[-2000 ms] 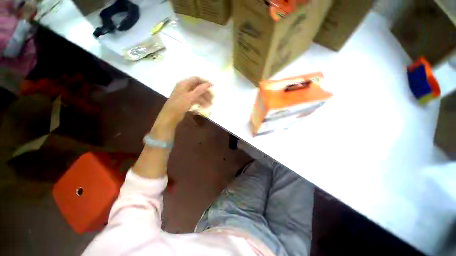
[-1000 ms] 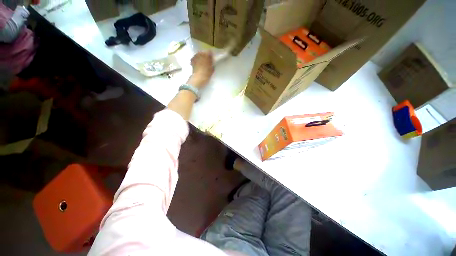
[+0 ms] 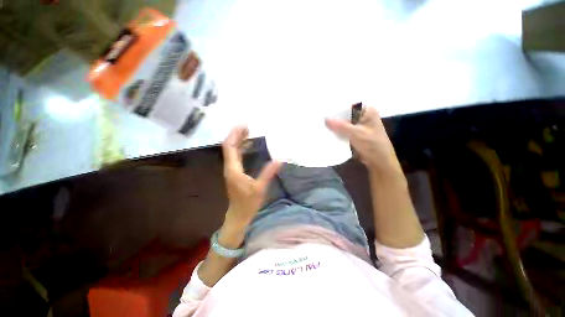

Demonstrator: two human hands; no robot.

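Observation:
A white sheet [image 3: 306, 145] hangs over the table's front edge between my hands, its lower edge curved. My right hand [image 3: 365, 133] grips its right side with thumb and fingers. A small dark thing [image 3: 357, 112] shows at those fingertips; I cannot tell what it is. My left hand [image 3: 245, 176] is beside the sheet's left edge, thumb and fingers apart, with nothing clearly held. A retail box [image 3: 167, 80] with orange top and printed white side stands on the table at the upper left, blurred.
The white table [image 3: 248, 74] is overexposed, hiding detail. Brown cartons [image 3: 49, 28] are blurred at the top left. A brown carton [image 3: 544, 28] is at the right rim. A clear bag [image 3: 21, 133] lies at the far left. An orange-red stool [image 3: 121, 300] is at the lower left.
My view has swung right and down. The reaching left hand has come back to the front edge. My right hand and the white sheet are now in view.

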